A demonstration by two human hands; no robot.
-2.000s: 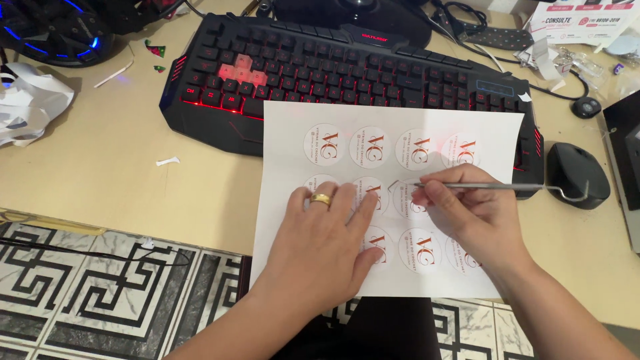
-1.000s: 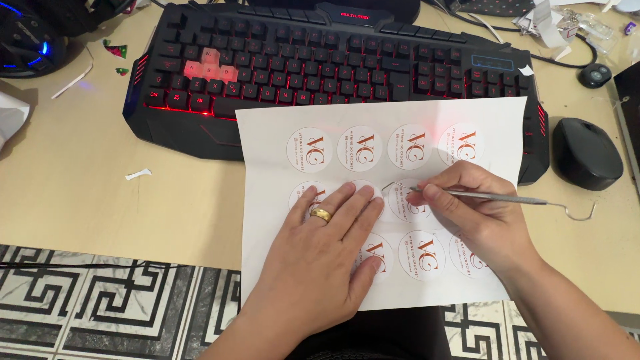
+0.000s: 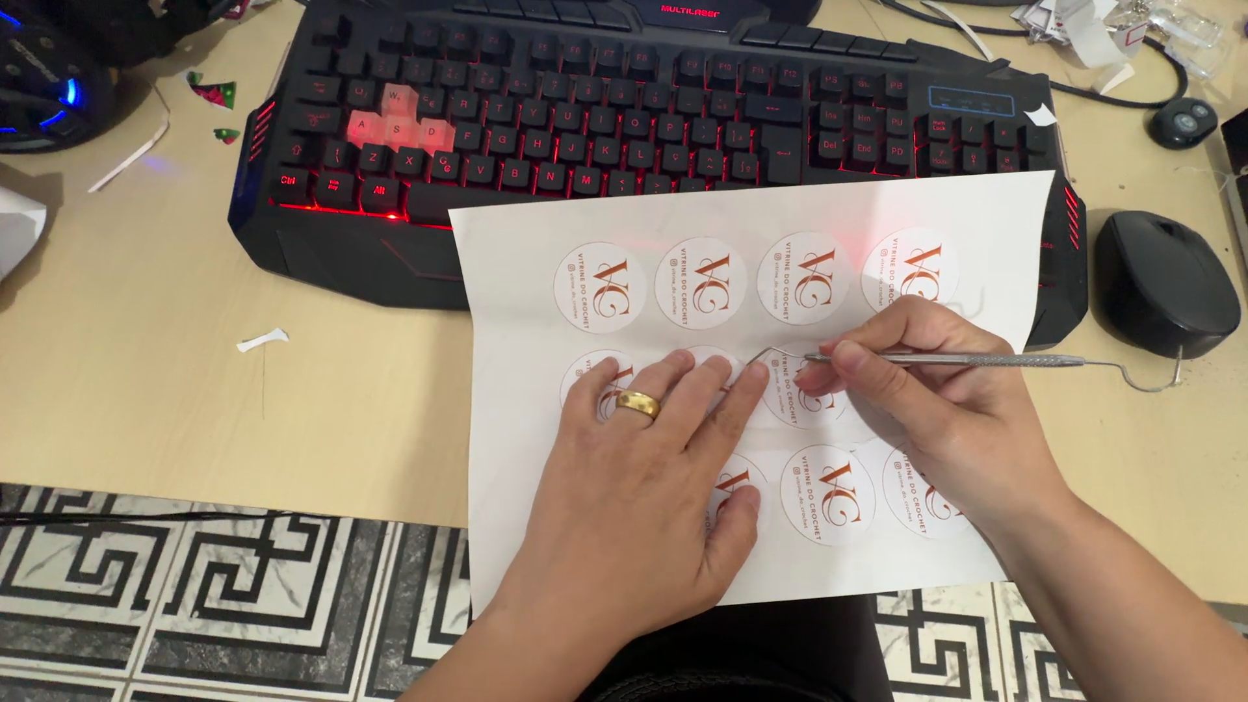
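Note:
A white sheet of round printed stickers (image 3: 517, 292) lies partly over the keyboard and past the desk's front edge. My left hand (image 3: 643, 478), with a gold ring, rests flat on it with fingers apart, covering parts of several stickers. Between the thumb and fingers of my right hand (image 3: 926, 390) is a double-ended metal probe (image 3: 985, 360) with a knurled handle. Its thin bent tip is beside my left index fingertip, near the edge of a middle-row sticker (image 3: 804, 405); whether the tip touches the paper I cannot tell. The other hooked end points right, towards the mouse.
A black backlit keyboard (image 3: 546, 107) spans the back of the desk (image 3: 370, 390). A black mouse (image 3: 1165, 283) stands right of the sheet, with a small round black device (image 3: 1182, 123) behind it. Headphones (image 3: 49, 88) sit at the far left. Paper scraps (image 3: 263, 340) and cables lie about.
The view has shifted somewhat. My left hand stays on the sheet and my right hand keeps hold of the probe, its tip now close against my left index finger.

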